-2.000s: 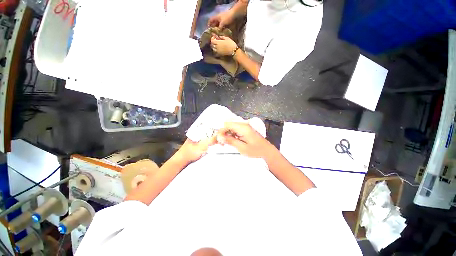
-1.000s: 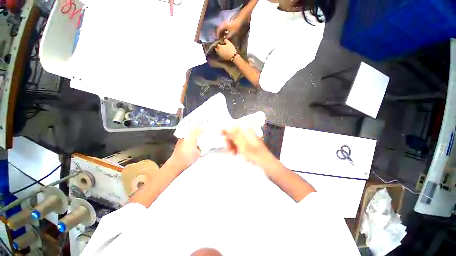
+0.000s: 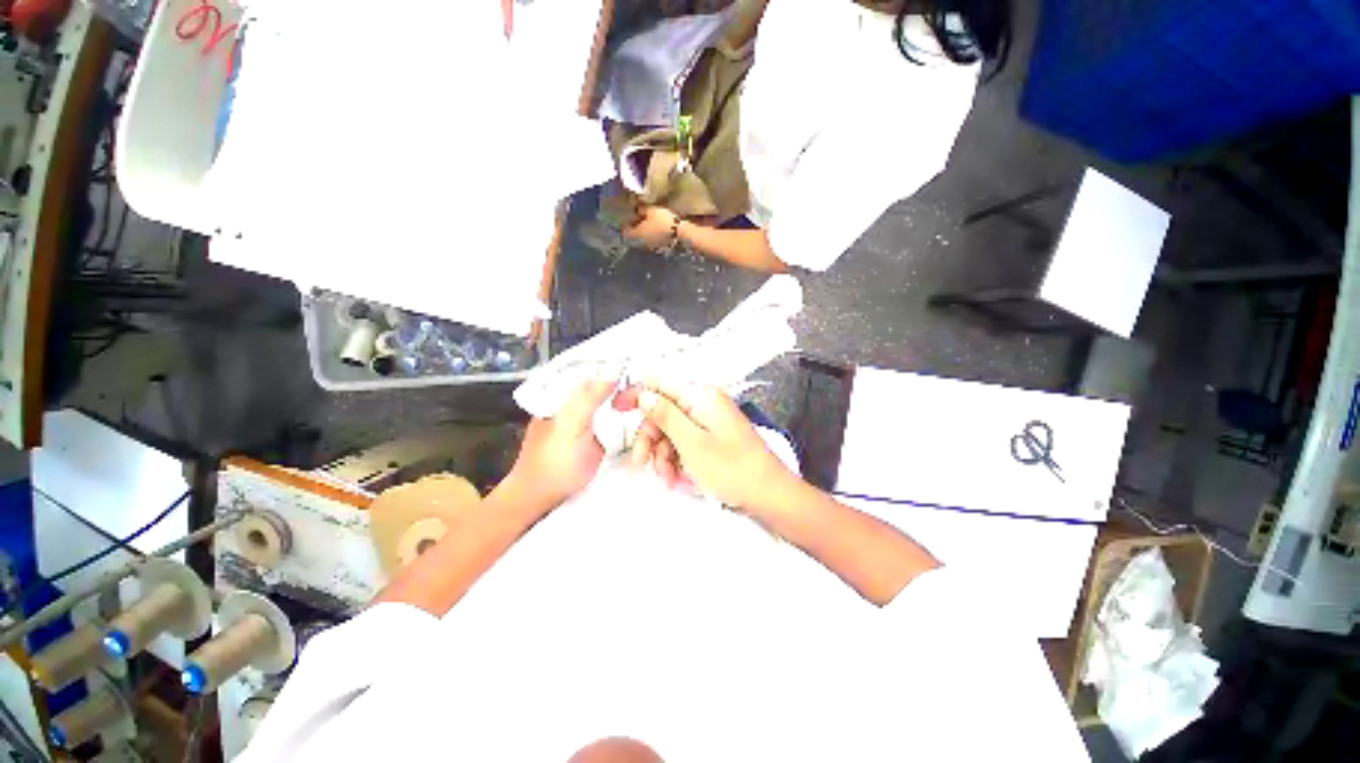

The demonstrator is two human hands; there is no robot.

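A white garment piece [image 3: 679,355] is bunched in front of my body at the middle of the view, its folds reaching away to the upper right and left. My left hand [image 3: 571,435] grips its left side. My right hand [image 3: 704,444] pinches the cloth close beside my left fingertips. The fingertips nearly meet over the cloth. I cannot tell if a small tool is in the fingers. The lower part of the piece merges with my white shirt.
Scissors [image 3: 1035,447] lie on a white bench [image 3: 955,432] at right. A scrap box [image 3: 1111,564] stands lower right, thread cones [image 3: 239,651] lower left. A parts bin [image 3: 425,376] is beyond my left arm. A person [image 3: 835,119] holds brown cloth [image 3: 713,142] ahead.
The white cloth has been turned and gathered, with a fold now sticking out to the upper right. My hands have come closer together. The other person's hand has moved down towards the floor.
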